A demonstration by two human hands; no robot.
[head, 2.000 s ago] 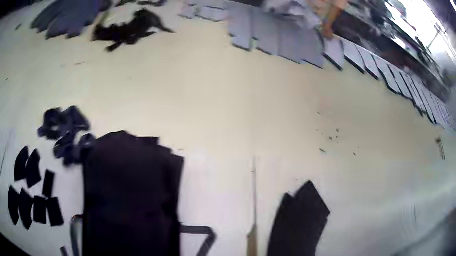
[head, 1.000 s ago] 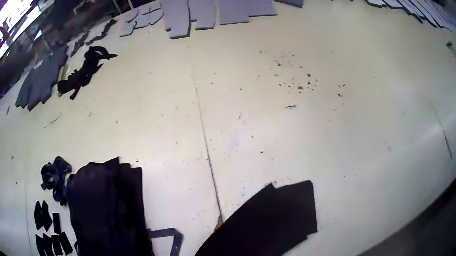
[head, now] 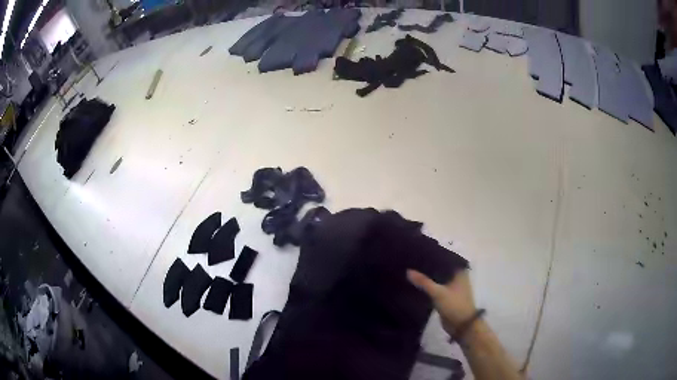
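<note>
A thick black bundle of cut panels (head: 364, 297) lies at the bottom centre with uneven, stepped edges. My right hand (head: 449, 297) is at its right edge, thumb on top and fingers hidden by the fabric, gripping that edge. My left hand is not in view. A dark tie strip (head: 261, 335) shows left of the bundle, and a strip part shows below my right wrist. A looped heap of fabric strips (head: 286, 194) touches the bundle's upper left. Small black cut pieces (head: 217, 295) lie in a group to its left.
Behind are ragged black offcuts (head: 390, 65), grey-blue stacked pieces (head: 297, 41) and pale-topped stacks (head: 579, 70). A dark fabric heap (head: 83, 133) and a short yellowish stick (head: 154, 83) lie far left. The table's near edge runs down the left side.
The view has swung left. My right hand has come into view on the bundle. The separate black panels seen right of the bundle no longer show there, and the bundle looks wider.
</note>
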